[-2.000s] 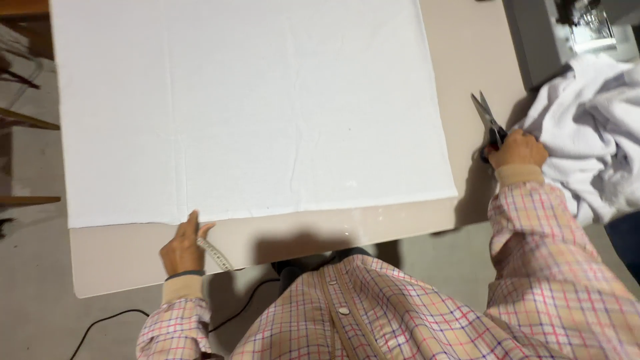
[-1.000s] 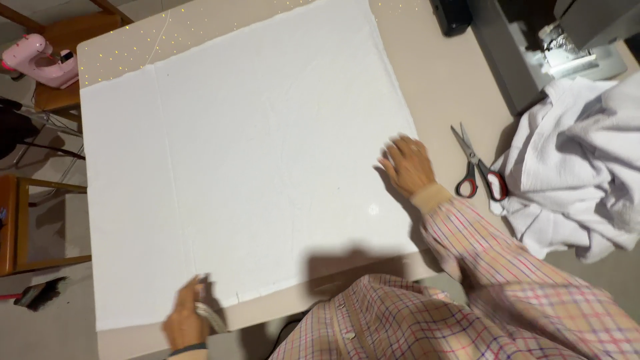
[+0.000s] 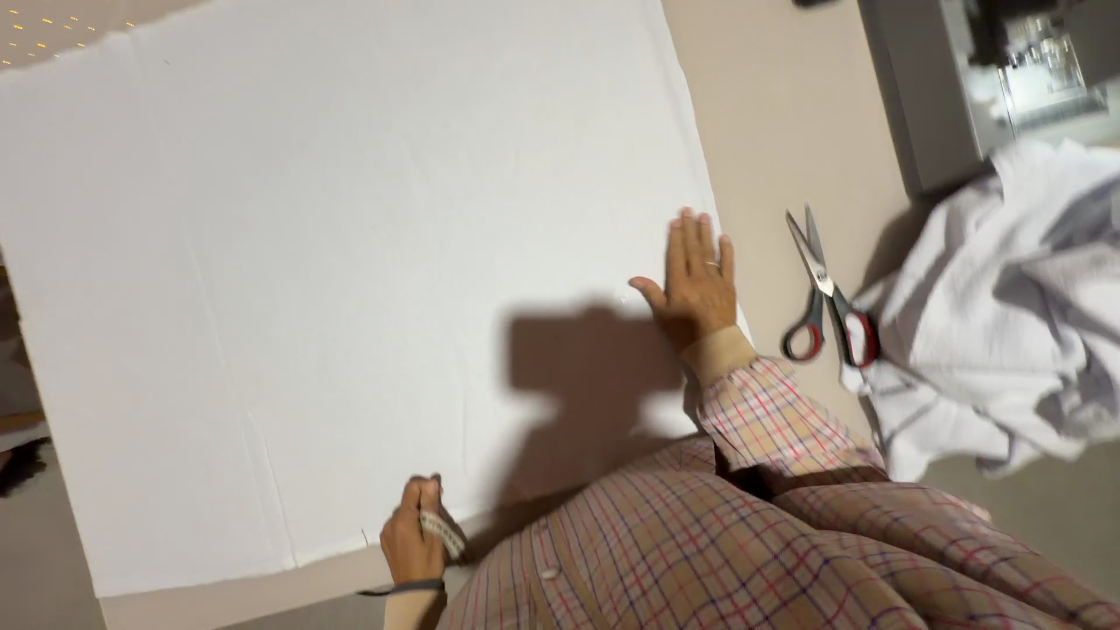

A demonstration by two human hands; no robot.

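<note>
A large white cloth [image 3: 350,262] lies spread over the beige table. Near its right edge my right hand [image 3: 696,280] rests flat on it, fingers spread, holding nothing. At the near edge of the cloth, my left hand [image 3: 416,529] is closed on a measuring tape [image 3: 444,534], whose marked strip hangs out on the right side of the hand. Close to the left hand, a short dark line or slit shows at the cloth's edge. To the right of my right hand, scissors [image 3: 824,284] with black and red handles lie on the table, blades slightly apart.
Crumpled white fabric [image 3: 997,324] is heaped at the right, beside the scissors and partly over the table's edge. A sewing machine [image 3: 1032,79] with its light on stands at the upper right. The table's surface [image 3: 770,105] shows beyond the cloth. My shadow falls across the cloth.
My right hand has let go of the scissors, which it touched two seconds ago, and has moved left onto the cloth. The cloth has shifted toward me over the table's near strip. The view has moved.
</note>
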